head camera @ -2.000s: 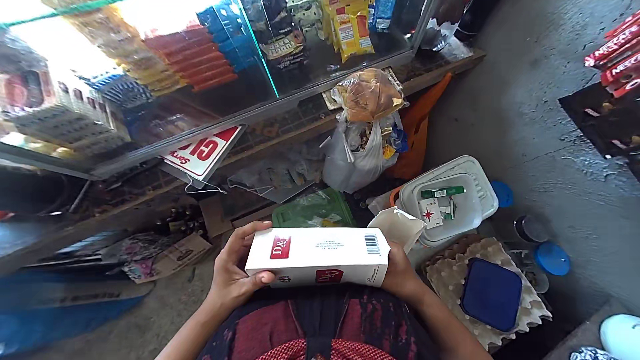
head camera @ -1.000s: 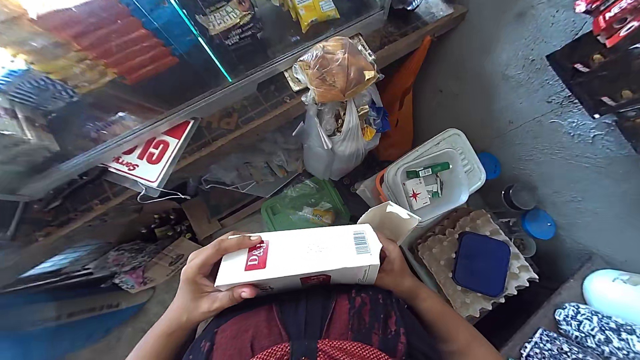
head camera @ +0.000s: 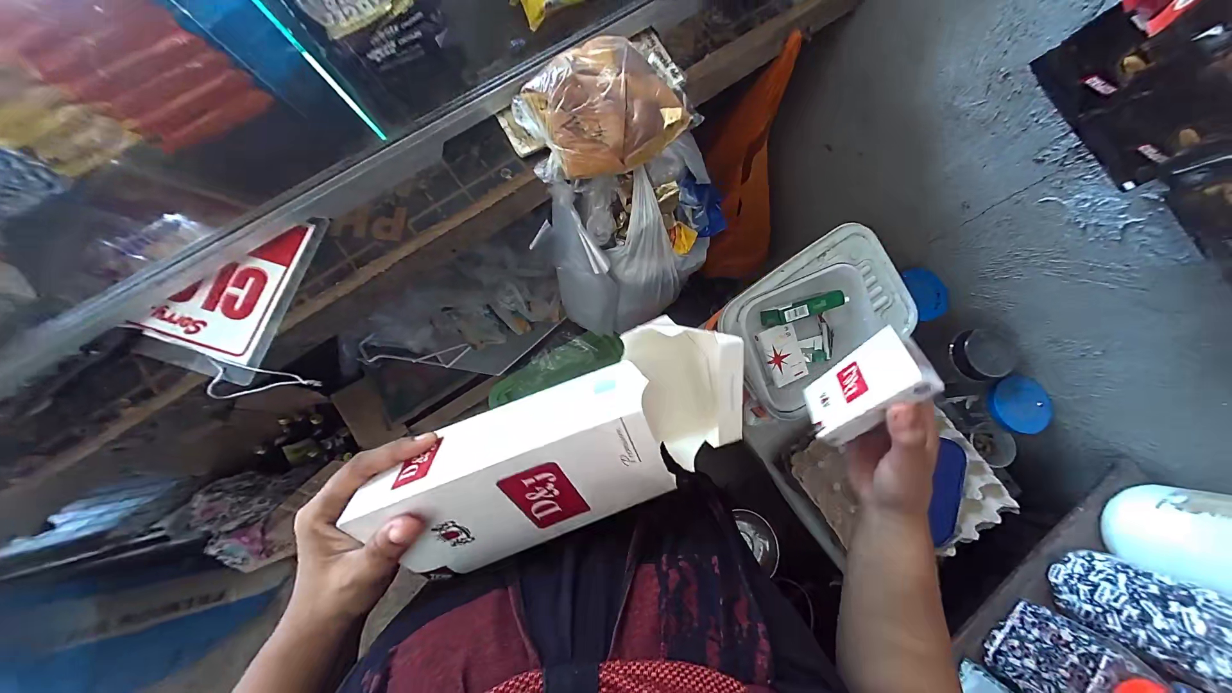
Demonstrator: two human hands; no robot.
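Note:
My left hand [head camera: 361, 529] grips the closed end of a long white cardboard carton [head camera: 539, 472] with red logo patches, which lies tilted above my lap. The flaps at the carton's right end stand open. Held up in my right hand [head camera: 895, 457] is a small white pack [head camera: 866, 385] with a red patch, apart from the carton. Just beyond it is a white plastic tub [head camera: 866, 252] holding a green box [head camera: 803, 308] and a white pack with a red star [head camera: 781, 355].
A plastic bag [head camera: 626, 260] hangs below a bag of bread [head camera: 606, 111] near the glass display case [head camera: 318, 164]. Egg trays [head camera: 977, 481] with a blue lid [head camera: 948, 491] stand at right, near a bench edge [head camera: 1030, 568]. A red-and-white sign [head camera: 236, 298] hangs at left.
My right hand has left the carton and moved right, now holding a small white pack. The carton's right end has tilted upward, with its open flaps now facing right.

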